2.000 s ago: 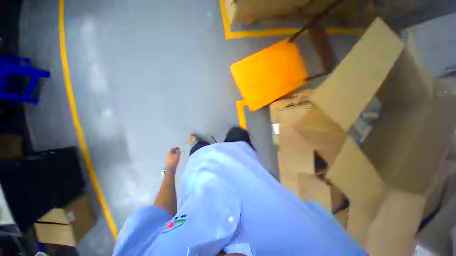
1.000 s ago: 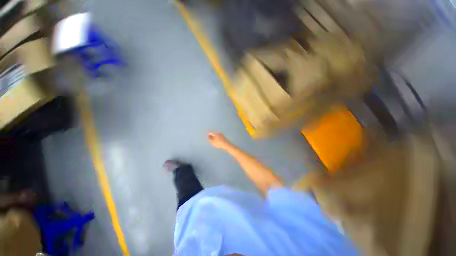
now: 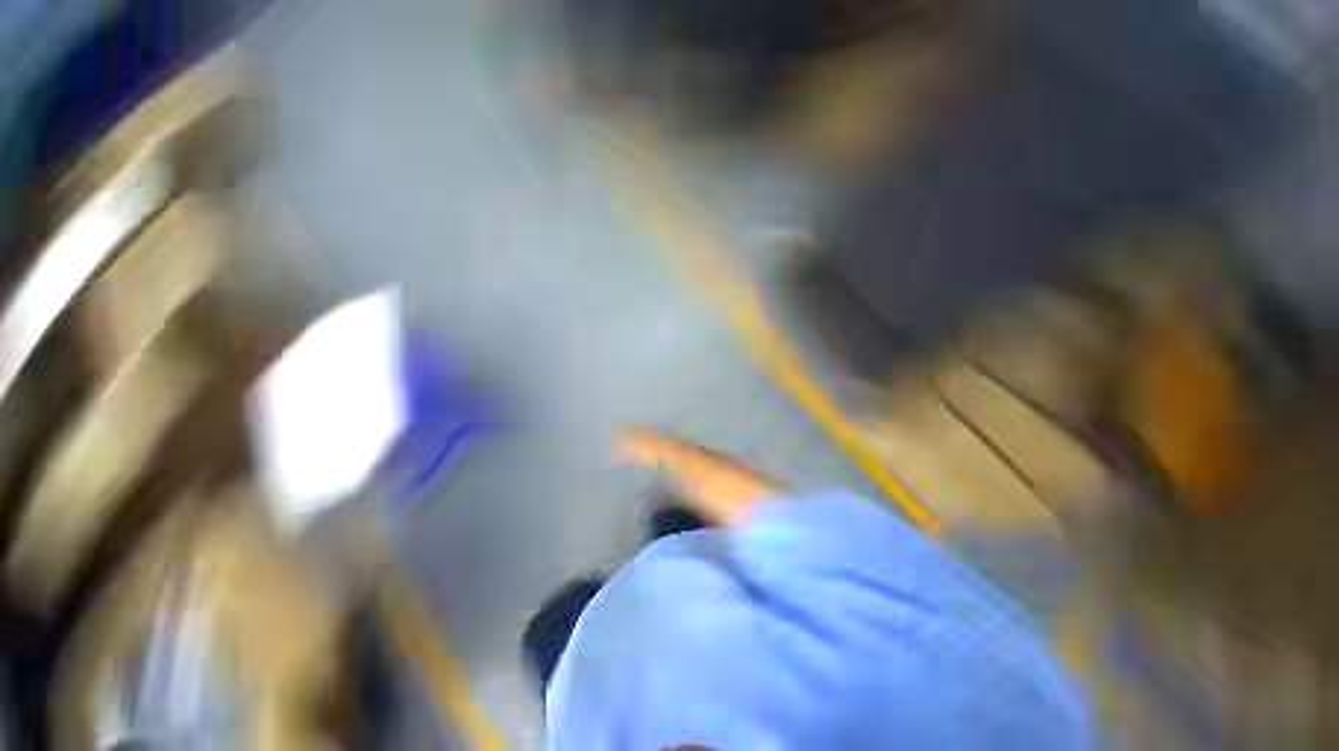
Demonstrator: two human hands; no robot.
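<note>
The frame is strongly blurred. My right hand (image 3: 640, 446) is in front of my blue shirt, above the grey floor. Its fingers are too blurred to tell whether they are open or closed, and no held object shows. My left hand is not in view. A flat white thing (image 3: 335, 411) is to the left of my right hand, apart from it. It seems to lie on a blue stool (image 3: 438, 418), whose legs show at its right side.
Brown cartons (image 3: 1006, 440) stand on the right behind a yellow floor line (image 3: 800, 385). An orange-yellow trolley deck (image 3: 1192, 411) is blurred at the far right. More cartons (image 3: 140, 294) line the left side. My dark shoes show below my right hand.
The view has swung left and forward. The white thing and blue stool are nearer, and the trolley deck has moved towards the right edge. My left hand, seen earliest, is out of view.
</note>
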